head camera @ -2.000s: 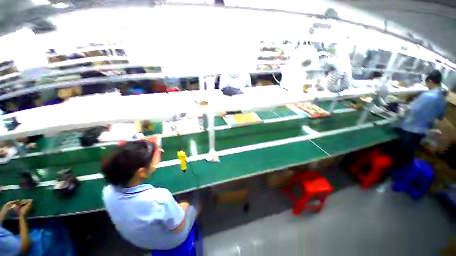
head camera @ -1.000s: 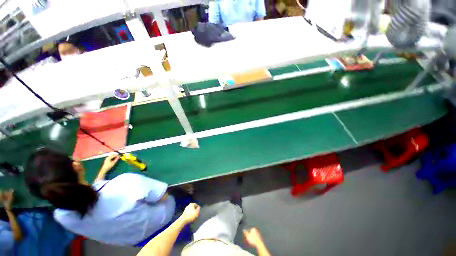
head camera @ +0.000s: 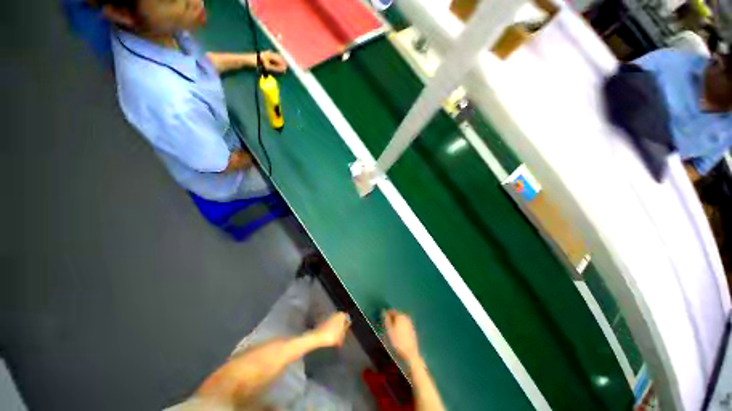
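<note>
My left hand (head camera: 333, 329) is small and blurred beside the bench's near edge, over my grey trousers. Its fingers are curled closed and nothing shows in it. My right hand (head camera: 399, 333) is at the near edge of the green line bench (head camera: 345, 249), its fingers curled. Blur hides whether it holds anything. The yellow electric screwdriver (head camera: 271, 102) with a black tip hangs on a black cord over the bench, beside a seated person's hand, well away from both my hands.
A person (head camera: 176, 112) sits at upper left on a blue stool (head camera: 233, 215). A red mat (head camera: 317, 28), a frame post (head camera: 449, 80) with a pale bag (head camera: 363, 178) at its foot, and a brown tray (head camera: 550, 229) are on the line. A red stool (head camera: 385, 391) is under the bench.
The view has turned and moved closer to the bench. My right hand, over the floor a second ago, is now at the bench edge. The screwdriver shows higher in the picture.
</note>
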